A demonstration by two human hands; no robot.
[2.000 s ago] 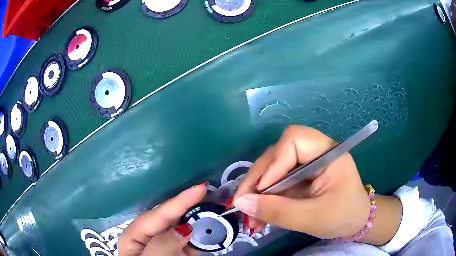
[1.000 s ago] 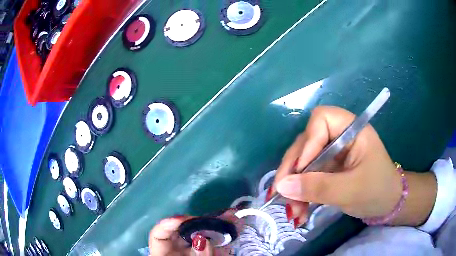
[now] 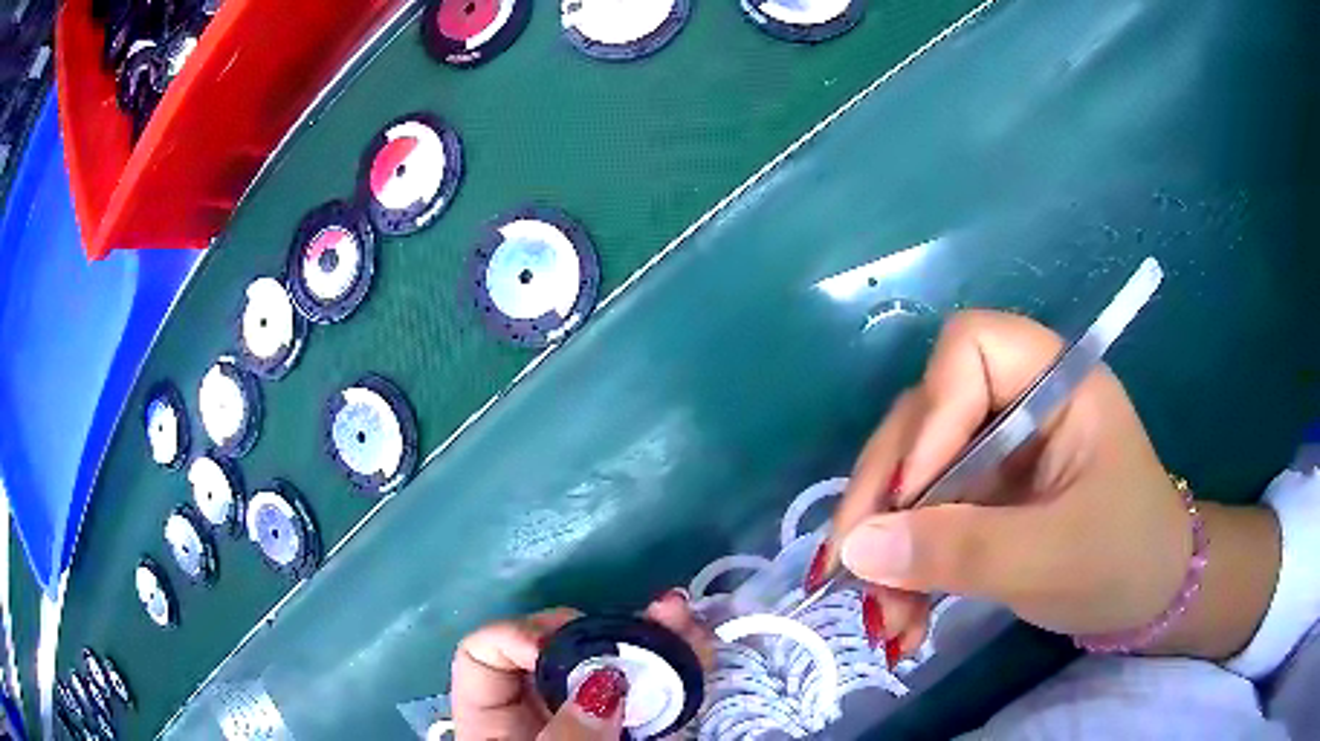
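Observation:
My left hand [image 3: 500, 669] holds a round black disc [image 3: 669, 657] with a pale centre face, tilted, at the bottom middle. My thumb covers part of the face. My right hand [image 3: 1013, 492] grips silver tweezers [image 3: 1035, 379] like a pen, pointed down to the left. Below the fingers lies a sticker sheet [image 3: 753, 706] with rows of white arcs. One larger white arc [image 3: 822, 654] stands out near the tweezers' tip, just right of the disc. Whether the tip grips it I cannot tell.
Several black discs with pale faces, such as this one [image 3: 533, 275], lie on the green belt [image 3: 637, 159]. Some have red centres, like this red-faced disc [image 3: 410, 171]. A red bin [image 3: 217, 130] of discs and a blue tray [image 3: 87, 362] are at left. A used liner sheet [image 3: 890, 275] lies beyond my right hand.
The left hand has brought the disc from a flat view under the tweezers to a tilted hold at left. The tweezers are now over the sheet. The view has shifted, showing more of the bin.

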